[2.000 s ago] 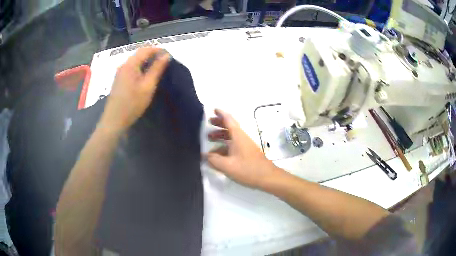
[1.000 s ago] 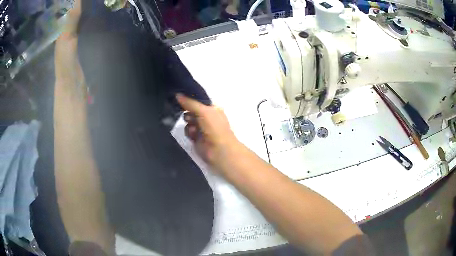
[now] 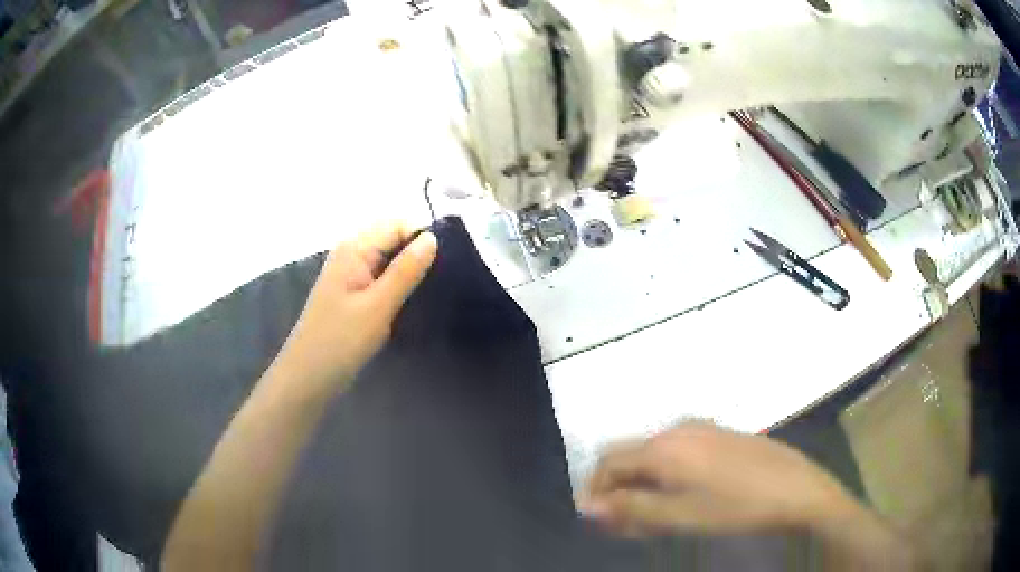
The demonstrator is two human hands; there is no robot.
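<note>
A large black cloth panel (image 3: 447, 413) covers the left and front of the white table and hangs over its front edge. My left hand (image 3: 375, 274) pinches the panel's upper corner between thumb and fingers, just left of the presser foot (image 3: 545, 232). The cloth is not under the foot. My right hand (image 3: 705, 480) is blurred at the cloth's right edge near the front of the table. Whether its fingers hold the cloth cannot be told.
The sewing machine head (image 3: 526, 101) stands behind the foot. Thread snips (image 3: 800, 268), a red-shafted tool (image 3: 805, 190) and a black-handled screwdriver (image 3: 844, 184) lie to the right. A red edge (image 3: 97, 257) shows at far left. A carton (image 3: 917, 413) is at lower right.
My left hand has come from the far upper left to beside the presser foot, with the cloth corner. My right hand has moved down towards the front edge. The view has shifted.
</note>
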